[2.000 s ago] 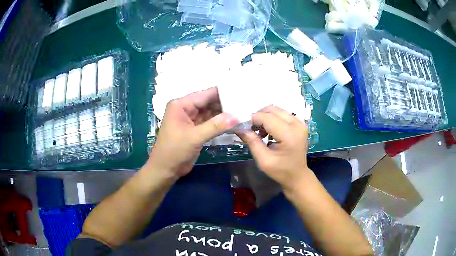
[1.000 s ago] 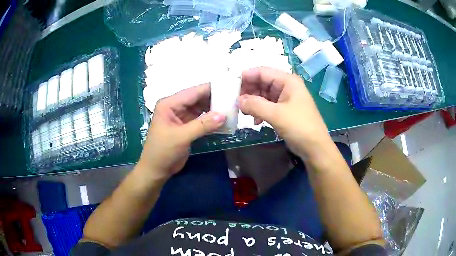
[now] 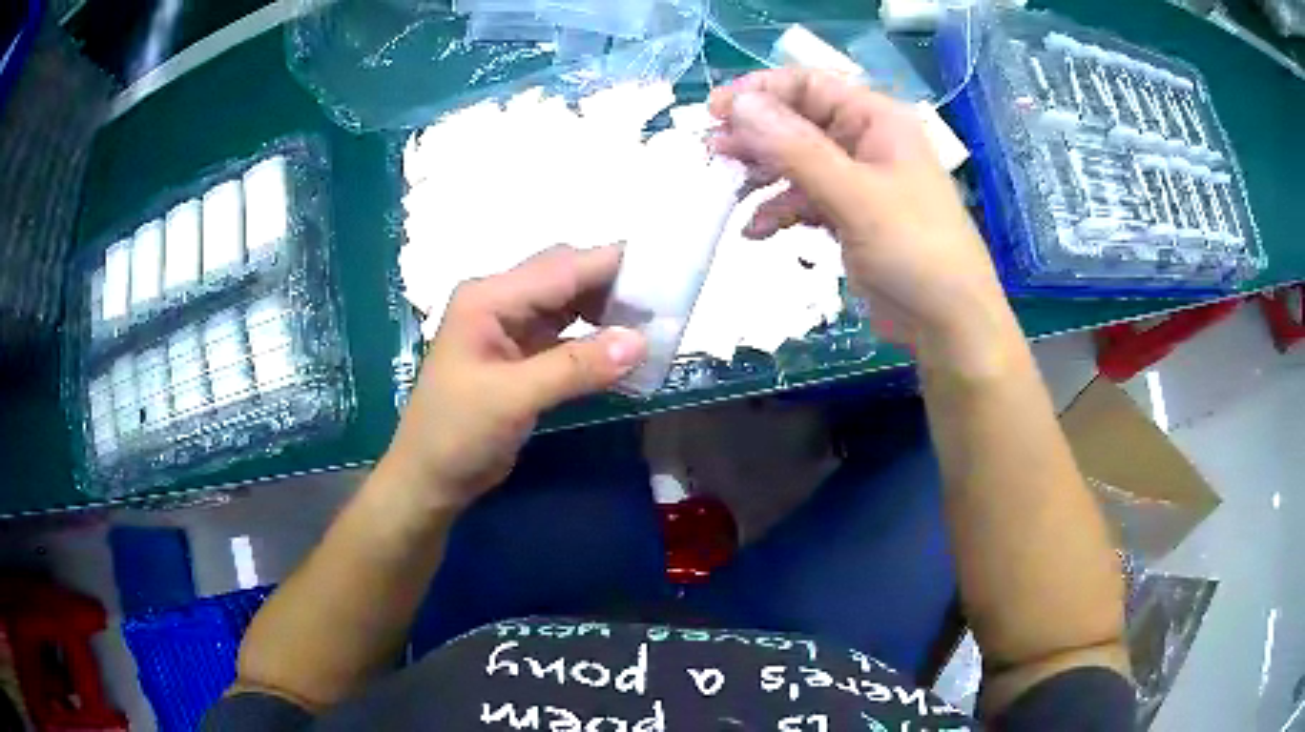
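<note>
My left hand [image 3: 537,358] holds a white housing [image 3: 666,279] between thumb and fingers; its lower end looks frosted and see-through. The housing tilts up to the right over the heap of small white fittings [image 3: 501,186] in the centre tray. My right hand [image 3: 859,172] is raised at the housing's upper right, fingertips close together over the heap's back edge. Whether something small is between those fingertips cannot be told; the white behind is overexposed.
A blister tray [image 3: 336,358] with two rows of white units stands left. A blister tray of slim parts [image 3: 1145,157] lies right on a blue base [image 3: 988,186]. An opened polybag [image 3: 344,72] with translucent sleeves [image 3: 573,17] lies behind. White pieces [image 3: 819,52] lie behind my right hand.
My right hand has moved off the housing, up and to the right. My left hand still holds the housing, which has gone from nearly upright to tilted right.
</note>
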